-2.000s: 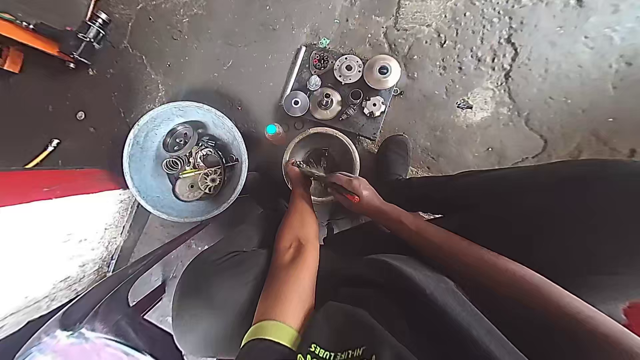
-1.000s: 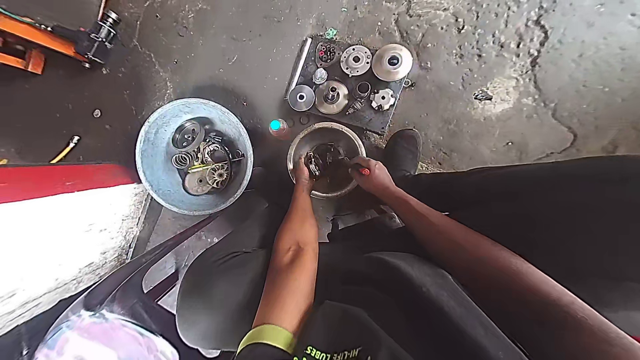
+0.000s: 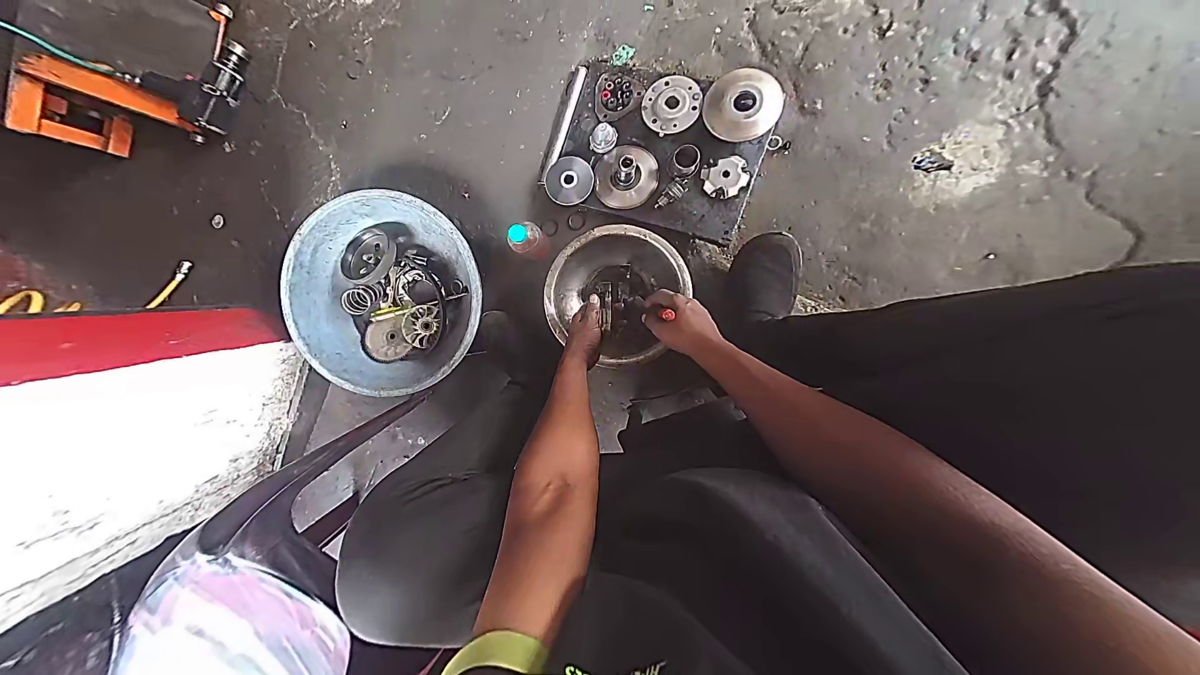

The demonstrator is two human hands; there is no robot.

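Note:
Over the near left rim of a round metal basin (image 3: 666, 246), my left hand (image 3: 585, 330) grips a dark metal part (image 3: 607, 305) that shows beside the thumb. My right hand (image 3: 684, 323) is closed around a tool with a red handle end (image 3: 667, 314), at the basin's right side. The tool's working end is dark and hard to make out against the basin's inside. What kind of part the left hand holds cannot be told.
A blue-grey tub (image 3: 314, 352) of metal parts stands left. Beyond the basin lies a dark board (image 3: 694, 223) with discs and a ramp plate (image 3: 726, 176). A small bottle (image 3: 525, 236) stands between. An orange jack (image 3: 103, 94) is far left; my shoe (image 3: 767, 272) is right of the basin.
Two seconds ago my hands were close together with the tool across the basin; since then my right hand has moved apart to the right side. The view has shifted slightly.

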